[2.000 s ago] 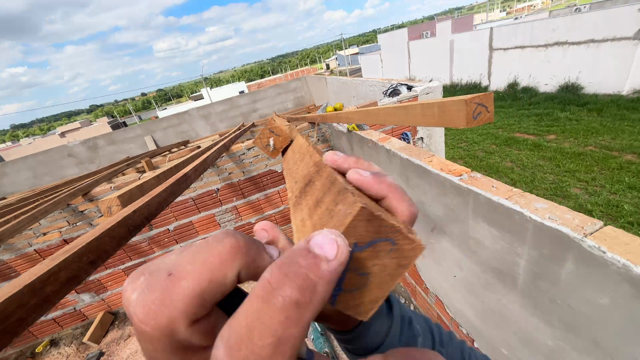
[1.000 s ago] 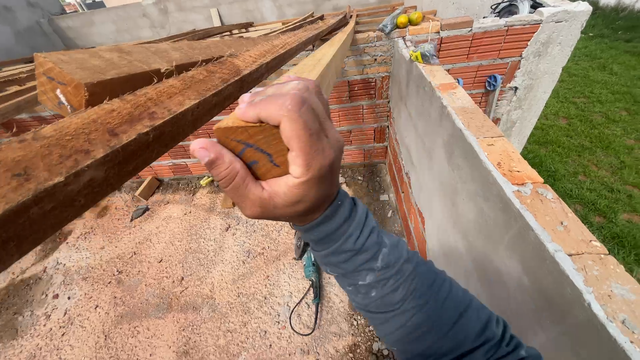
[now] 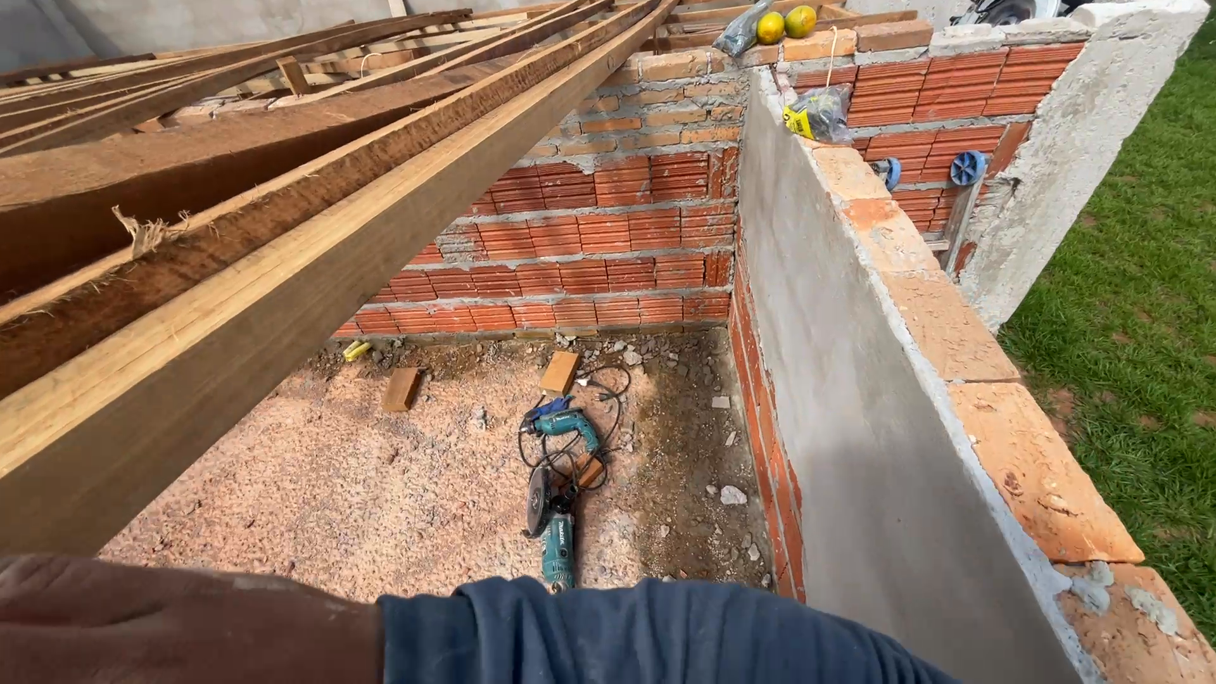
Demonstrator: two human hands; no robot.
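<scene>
My right arm, in a dark blue sleeve, crosses the bottom edge; the wrist and part of my right hand (image 3: 123, 622) show at bottom left, with the fingers out of view. Just above them lies a pale wooden beam (image 3: 313, 275), slanting up to the far wall; whether the hand touches it is hidden. Beside it runs a rough, darker beam (image 3: 380, 157) with a splintered edge. My left hand is out of view.
A plastered brick wall (image 3: 855, 399) stands at right, grass (image 3: 1130, 313) beyond. On the ground below lie an angle grinder (image 3: 558, 551), a teal drill (image 3: 567, 425) with a cable, and wood offcuts (image 3: 403, 389). Two yellow-green fruits (image 3: 786, 26) and plastic bags (image 3: 822, 116) rest on the walls.
Two seconds ago both hands were at a marked beam end; one second ago my right hand gripped it alone. That hand is now at bottom left, and my left hand has left the view.
</scene>
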